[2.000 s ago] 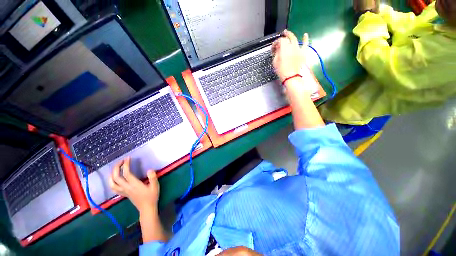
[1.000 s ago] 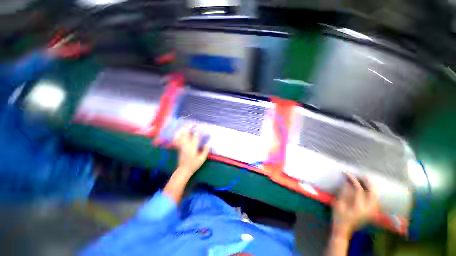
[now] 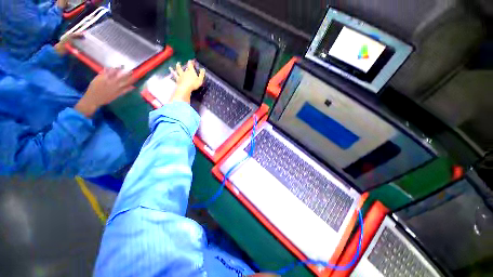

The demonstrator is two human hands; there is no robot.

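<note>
My left hand [image 3: 188,81] is bare, with fingers spread, on the upper left part of the keyboard of an open silver laptop [image 3: 212,127]. It holds nothing. A dim screen [image 3: 224,51] with a blue window stands behind that keyboard. Beside it on the right, another open laptop [image 3: 270,208] lies on a red tray [image 3: 246,201] and shows a blue test window [image 3: 327,125]. A blue cable [image 3: 253,142] crosses its left corner; another blue cable [image 3: 361,238] loops at its right side. My right hand is out of the picture.
A third laptop [image 3: 402,257] is cut off at the lower right. A back-row screen [image 3: 359,50] shows a colour chart. At the left, a person in a blue smock [image 3: 48,124] has hands by another laptop [image 3: 116,43]. The bench is green [image 3: 230,219].
The view has swung left along the bench. My left hand has moved from a palm rest to the upper left of a keyboard. My right hand has gone out of the picture.
</note>
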